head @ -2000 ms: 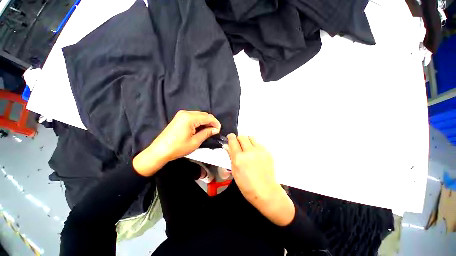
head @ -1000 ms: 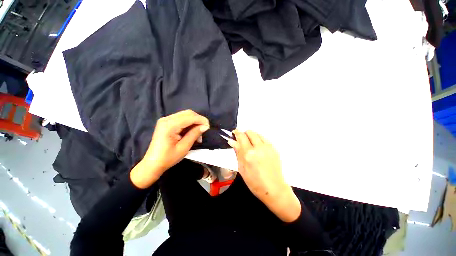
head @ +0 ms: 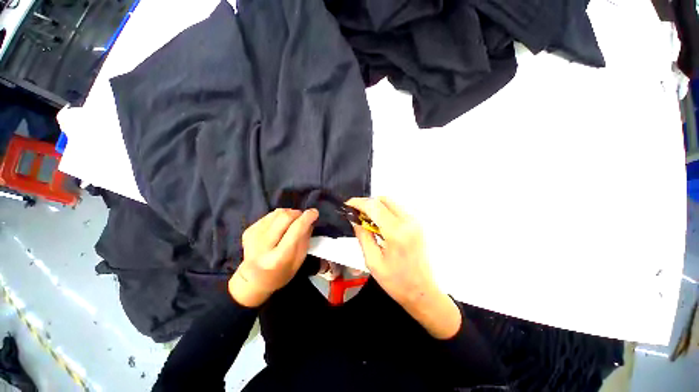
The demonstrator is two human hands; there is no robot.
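Observation:
A black garment [head: 306,122] with wide legs lies over the left part of the white table, its near end at the table's front edge. My left hand [head: 274,253] pinches the cloth at that near end between thumb and fingers. My right hand [head: 398,249] holds thread snips [head: 362,220] with a yellow-orange handle. Their dark tips point left at the cloth, close to my left fingertips. Whether the blades touch the cloth, and any thread ends, cannot be made out.
A crumpled black garment pile [head: 429,53] lies at the table's far side. The white table [head: 529,207] extends right. Black garments [head: 153,268] lie below its left edge, gathered black cloth [head: 552,344] below its front right edge. An orange-red stool [head: 34,170] stands at left.
My left hand has moved down and grips the cloth nearer the table edge. The snips in my right hand have turned, so the yellow handle now shows. The whole view has shifted slightly.

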